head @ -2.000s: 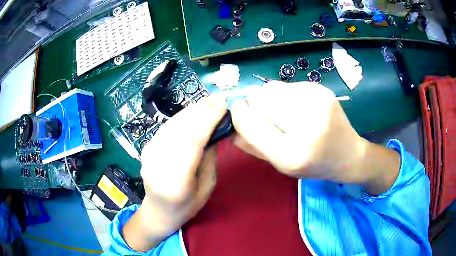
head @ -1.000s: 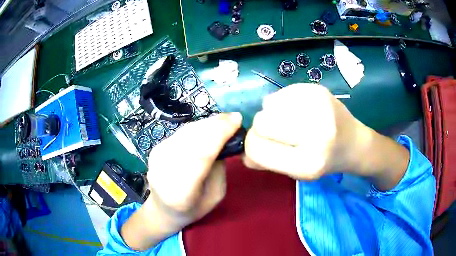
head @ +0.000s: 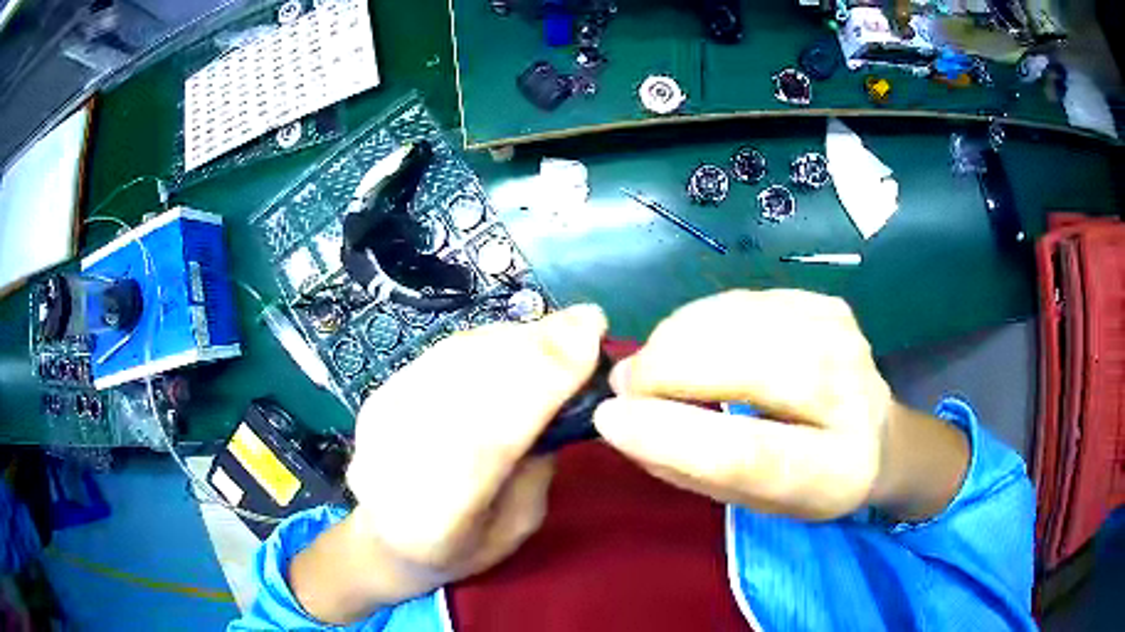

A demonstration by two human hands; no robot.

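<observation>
A small black part (head: 577, 417) is held between my hands in front of my chest, mostly hidden by fingers. My left hand (head: 463, 432) grips it from the left, with the thumb on top. My right hand (head: 753, 401) has its thumb and index fingertips pinched together at the part's right edge. Whether the right fingertips hold something small of their own cannot be seen.
Behind my left hand is a component blister tray (head: 292, 235) with a black strap bundle (head: 397, 241). A blue screwdriver (head: 676, 221), a pale pointed stick (head: 824, 259), watch heads (head: 776, 203) and white paper (head: 860, 182) lie beyond. A blue box (head: 167, 296) stands left.
Both hands have moved down towards my body with the black part. My right hand has turned from a closed fist to a fingertip pinch. The pale stick and blue screwdriver are now fully uncovered.
</observation>
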